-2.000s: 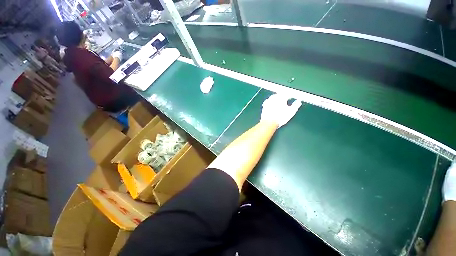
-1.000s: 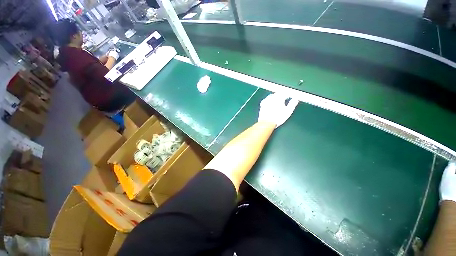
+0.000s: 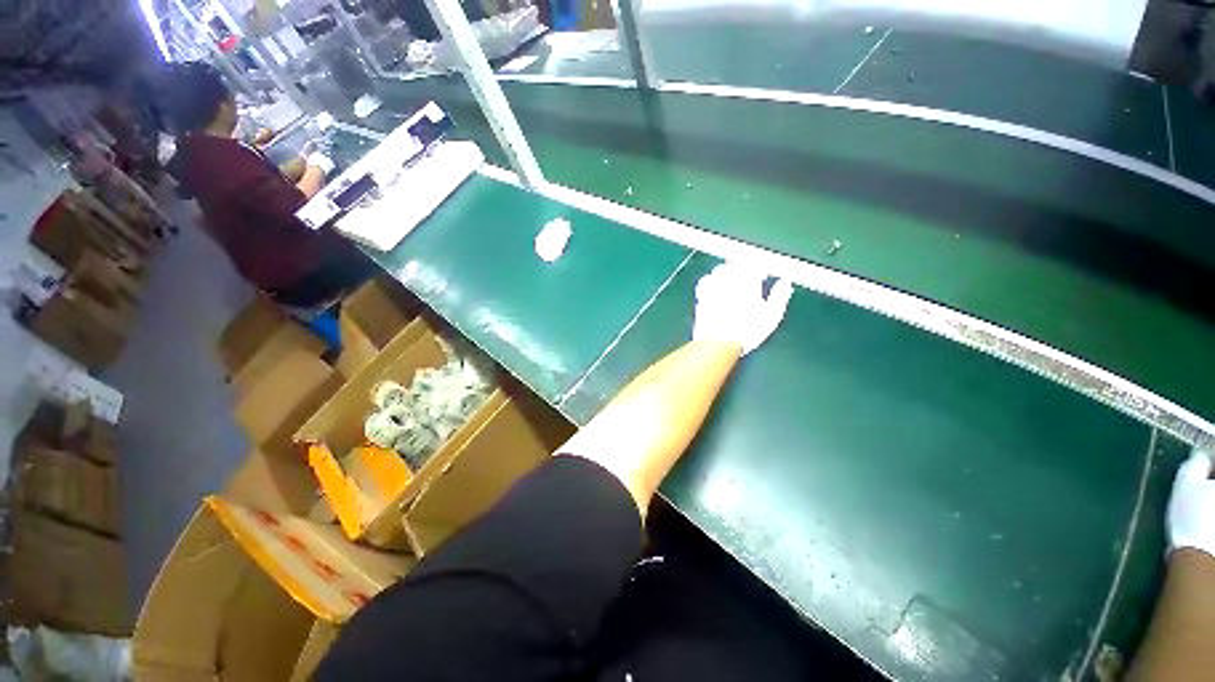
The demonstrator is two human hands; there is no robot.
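Observation:
My left hand (image 3: 741,307), in a thin white glove, rests at the bench-side edge of the whitish rail (image 3: 919,316). Its fingers curl at the rail with a gap beside the thumb, and no part shows in it. My right hand (image 3: 1194,504), also in a white glove, is at the right rim beside the rail, partly cut off; its fingers are not clear. Both hands are over the green workbench top (image 3: 853,453). A small white lump (image 3: 553,240) lies alone on the bench, farther left. Beyond the rail is the green conveyor belt (image 3: 746,173) with tiny pale bits.
A long white tray or fixture (image 3: 413,195) lies at the bench's far left, with a metal post (image 3: 486,100) near it. A person in dark red (image 3: 240,200) works beyond. Below left, an open carton (image 3: 466,466) holds pale coils (image 3: 424,410) and an orange liner (image 3: 360,482).
The view has shifted slightly. A pale bit on the belt has moved right along the rail. My left hand stays at the rail, with the gap by its thumb a little wider. My right hand has barely moved.

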